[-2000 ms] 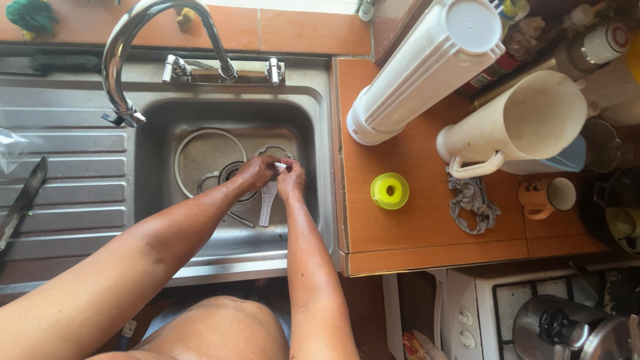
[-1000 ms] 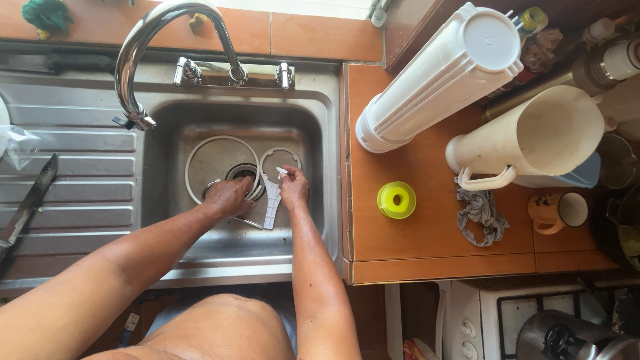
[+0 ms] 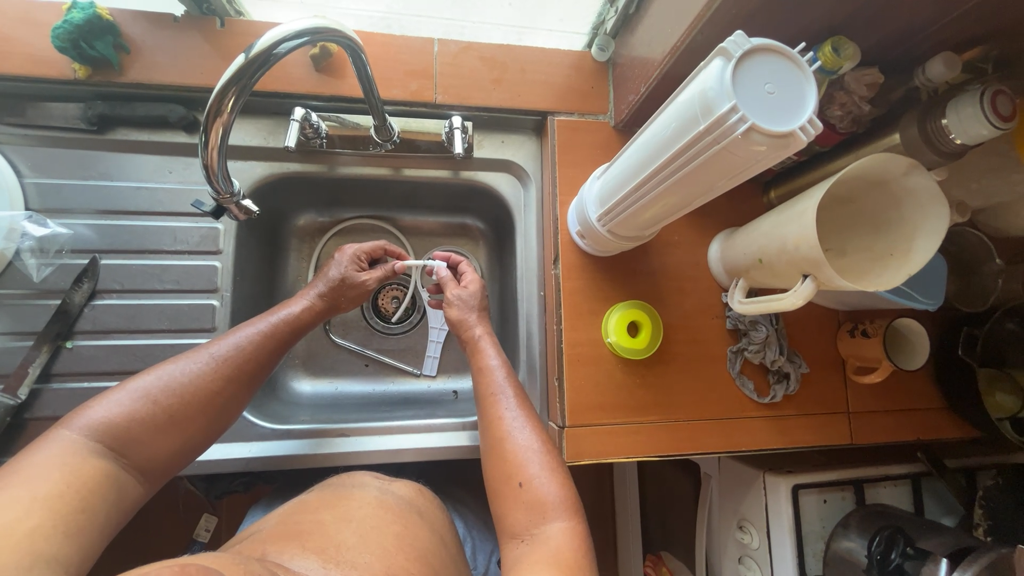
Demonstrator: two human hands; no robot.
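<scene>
Over the steel sink basin (image 3: 288, 384), my left hand (image 3: 356, 276) pinches one end of a thin white plastic tube (image 3: 360, 222). My right hand (image 3: 460, 296) holds a small white fitting (image 3: 438, 270) at that tube end, the two touching. The rest of the tube loops down into the basin around the drain strainer (image 3: 393, 302). A white plastic filter-housing wrench (image 3: 434, 344) lies under my right hand, its ring partly hidden. Beside it a thin bent metal tube (image 3: 372, 354) rests on the basin floor.
A chrome faucet (image 3: 216, 120) arches over the basin's left. Knives lie on the drainboard (image 3: 136, 312) and behind it. On the tiled counter (image 3: 640, 400) stand a white filter housing (image 3: 696, 144), a yellow-green ring (image 3: 632, 329), a pitcher (image 3: 840, 224), a rag (image 3: 764, 352) and a mug (image 3: 880, 348).
My left hand has risen from near the drain to beside my right hand, and now holds the tube end at the fitting. A second ago the hands were apart.
</scene>
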